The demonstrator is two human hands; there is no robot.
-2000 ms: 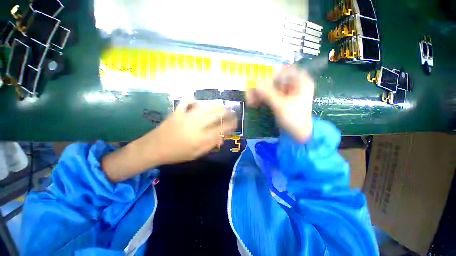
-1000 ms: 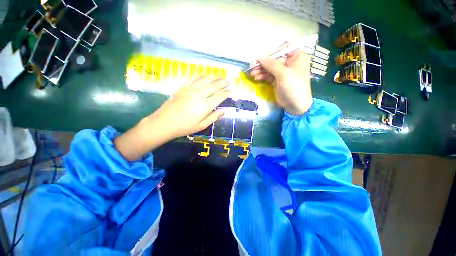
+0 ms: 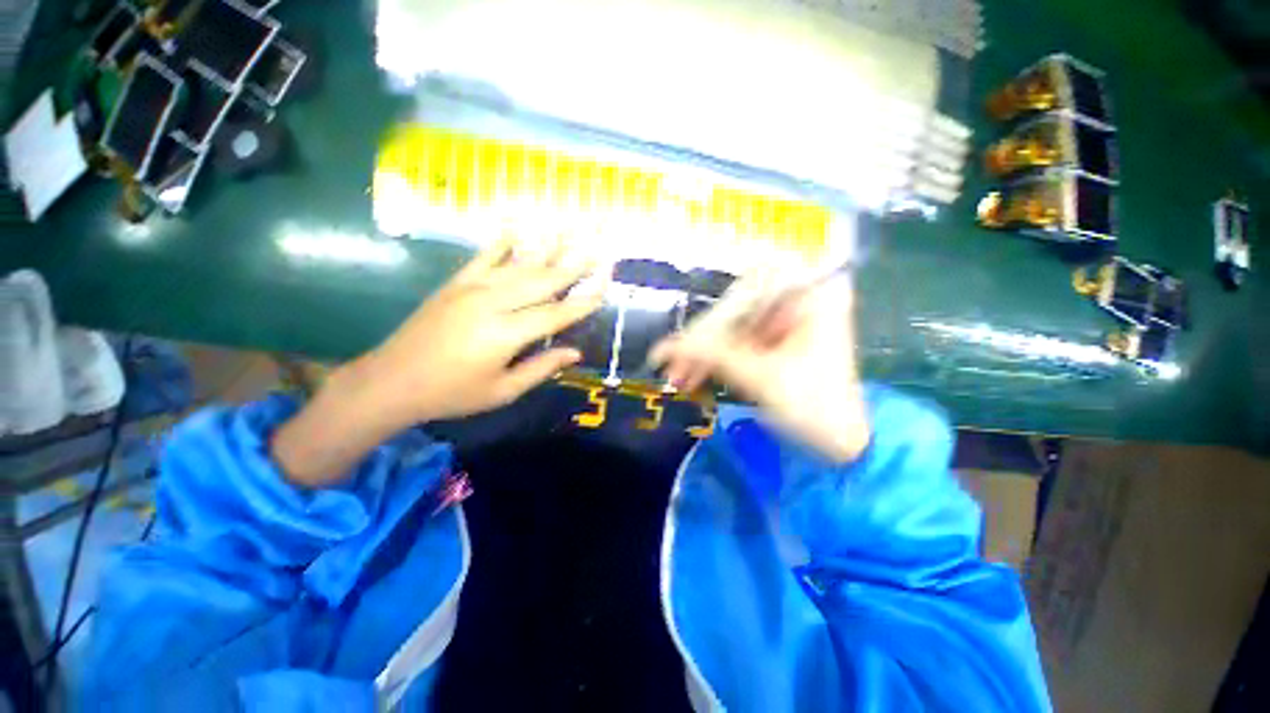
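A row of three dark display modules (image 3: 639,336) lies at the bench's front edge, gold hooked flex tails (image 3: 592,405) pointing toward me and black pieces (image 3: 649,272) along the far edge. My left hand (image 3: 478,334) rests flat at the row's left end, fingers spread. My right hand (image 3: 763,348) is blurred over the row's right part, fingers bent down to it; a slim tool (image 3: 822,277) shows partly at this hand. Whether a small piece is at its fingertips cannot be seen. Just behind lies a pale sheet with yellow strips (image 3: 557,183).
A large pale film sheet (image 3: 669,70) lies behind, with short white strips (image 3: 942,156) at its right. Stacked modules (image 3: 1079,151) and small separate modules (image 3: 1145,300) are at the right. A loose module pile (image 3: 209,84) and a white card (image 3: 46,155) are at the left.
My right hand has come down from the yellow strips to the right part of the module row. My left hand has shifted slightly left and toward me. The view has shifted a little.
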